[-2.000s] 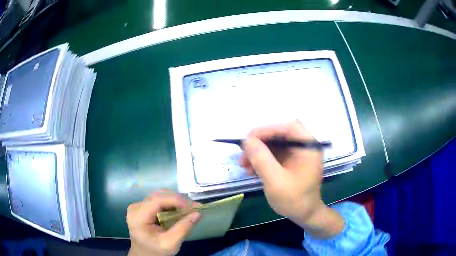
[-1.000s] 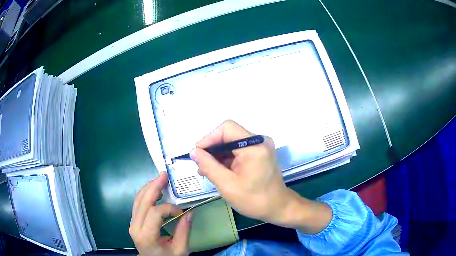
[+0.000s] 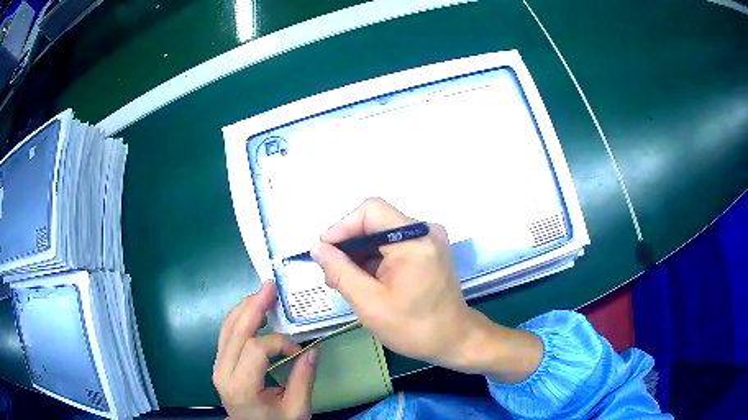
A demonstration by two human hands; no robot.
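Observation:
A back cover, glaring white with dotted grilles at its two near corners, lies on white sheets in front of me. My right hand holds black tweezers like a pen, their tips at the cover's left edge above the near left grille. Whether a piece is at the tips cannot be told. My left hand holds a pale yellow sticker sheet between thumb and fingers, below the cover's near left corner. Its raised fingertip is at the edge of the white sheets.
Two stacks of covers, a far one and a near one, stand at the left of the green bench. A white strip crosses behind the cover. A blue tote with a red area is at the lower right.
Since two seconds ago, the tweezers have moved to the cover's left edge and the left hand has come up to its near left corner. The view has shifted. Almost nothing differs from one second ago.

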